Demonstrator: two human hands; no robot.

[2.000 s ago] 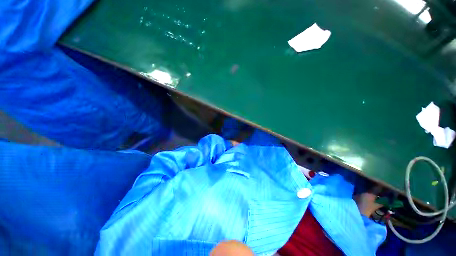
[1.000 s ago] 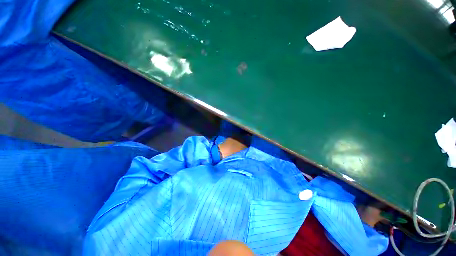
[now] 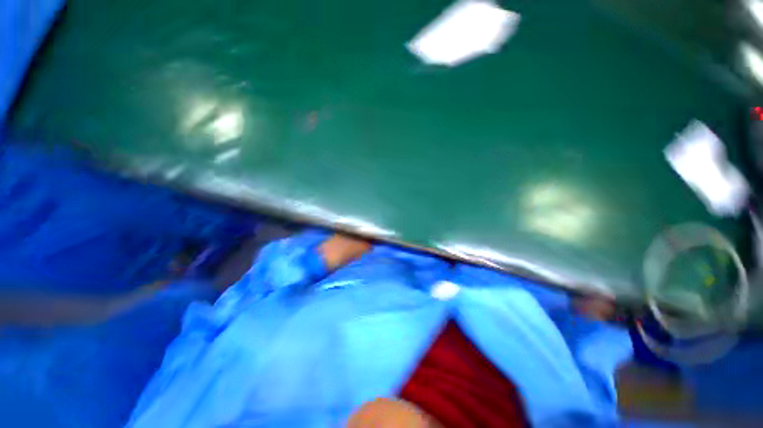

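Observation:
The frame is blurred. My left hand [image 3: 345, 249] shows only as a small piece of skin past the blue sleeve, at the edge of the green bench [image 3: 401, 159]. Its fingers are hidden. My right hand [image 3: 596, 306] is small and blurred at the bench edge on the right, near a dark thing I cannot make out. The pale air hose [image 3: 741, 292] loops beside it. I cannot tell what either hand holds.
A white paper piece [image 3: 464, 33] lies at the top of the bench, another white paper [image 3: 707, 167] at the right. Blue clothing of a person [image 3: 50, 192] is at the left, beside the bench. A small red light [image 3: 757, 113] shows at the right rim.
The view has turned, so bench and papers appear shifted left. More skin of my left hand or wrist shows than two seconds ago. The hose loop has come further into view.

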